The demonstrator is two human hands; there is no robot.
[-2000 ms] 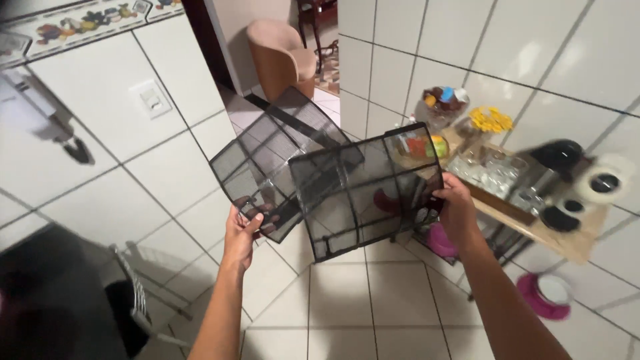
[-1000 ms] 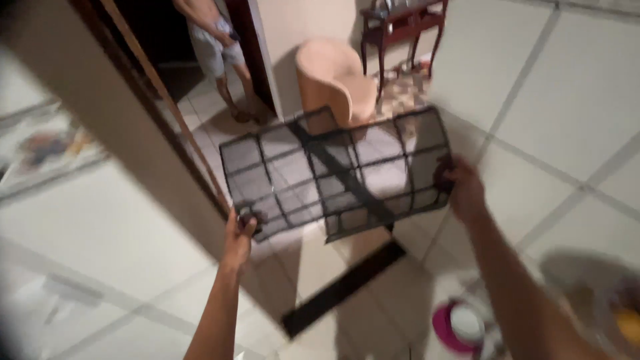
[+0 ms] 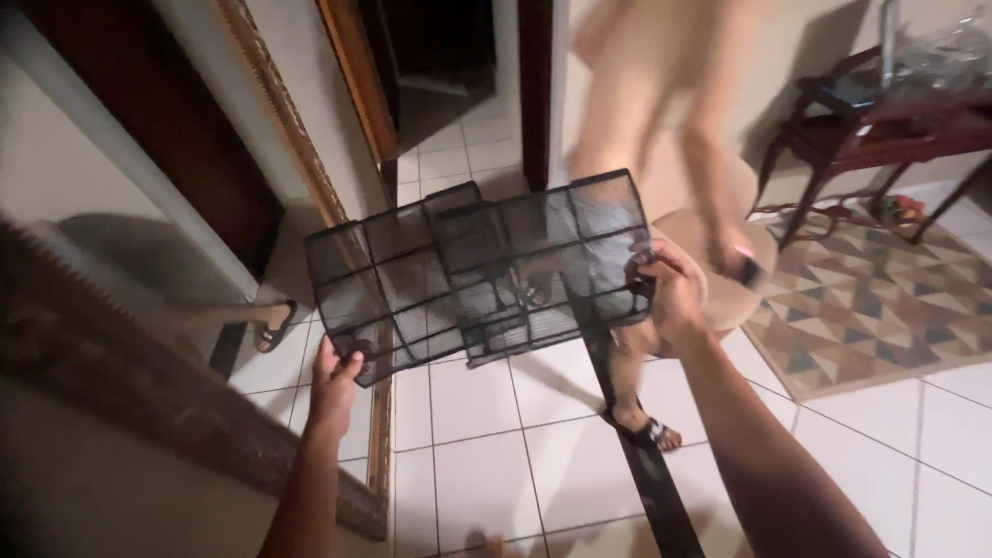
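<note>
Two black mesh air filters with plastic grid frames are held up in front of me, their inner ends overlapping. My left hand grips the lower left corner of the left filter. The right filter is pinched at its right edge by my right hand, thumb and fingers around the frame. Through the mesh the floor and part of a person show.
A person, blurred, stands just beyond the filters, holding a dark object. A beige armchair is behind them. A dark wooden side table and a patterned rug are at right. A large framed mirror is at left.
The view has moved from the tiled kitchen walls to a doorway and hall. The person, farther off one second ago, is now close. Both hands still hold the filters.
</note>
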